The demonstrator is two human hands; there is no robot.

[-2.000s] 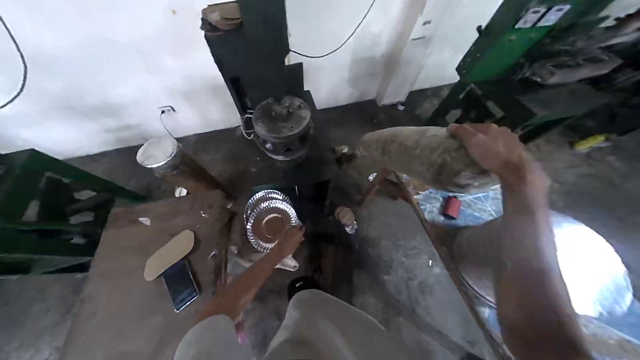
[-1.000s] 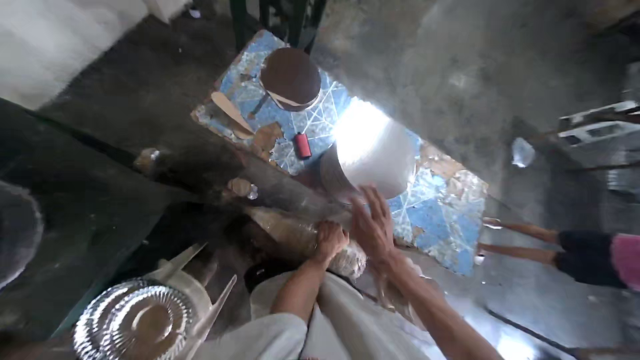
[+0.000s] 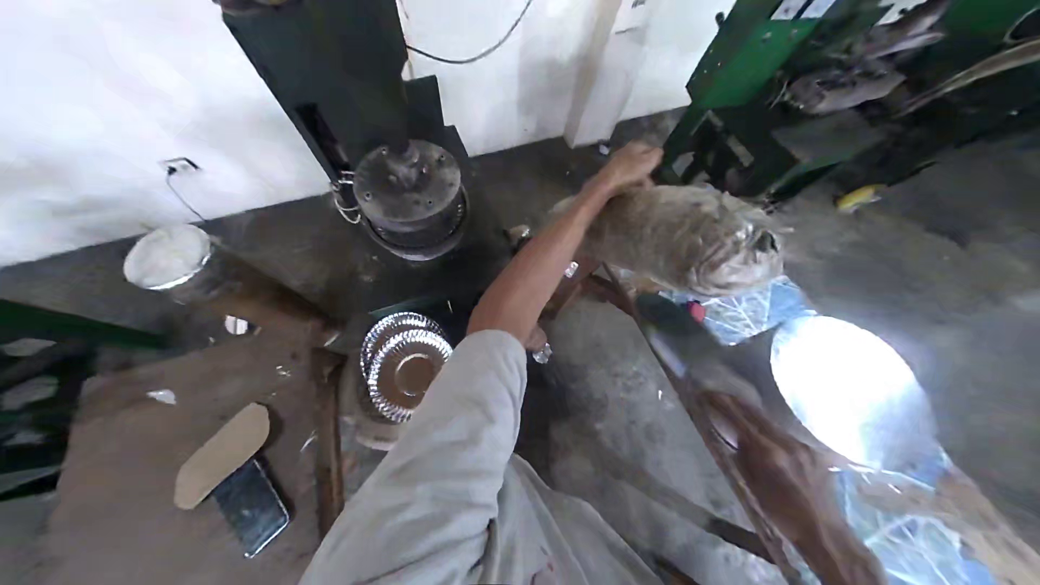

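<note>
My left hand point(image 3: 635, 165) grips the far upper edge of a cloudy brown plastic sack point(image 3: 674, 231), with that arm stretched across the view. The sack's crumpled end faces right, above a blue-patterned table. My right hand point(image 3: 756, 435), blurred, is low at the right, beside a large shiny round metal container point(image 3: 849, 390); whether its fingers hold anything cannot be told. Stacked foil dishes with fluted rims point(image 3: 410, 374) lie left of my left sleeve. Behind them stands a dark press-like machine with a round metal head point(image 3: 409, 187).
On the brown tabletop point(image 3: 122, 455) at the left lie a phone point(image 3: 252, 508) and an oval tan piece point(image 3: 223, 455). A cylinder with a whitish top point(image 3: 168, 256) leans near the wall. Green machine frames point(image 3: 735, 73) stand at the upper right. A small red object point(image 3: 696, 311) is below the sack.
The view has turned a lot. My left hand and the sack have moved from near my lap out over the blue-patterned table. My right hand has moved away from beside the sack.
</note>
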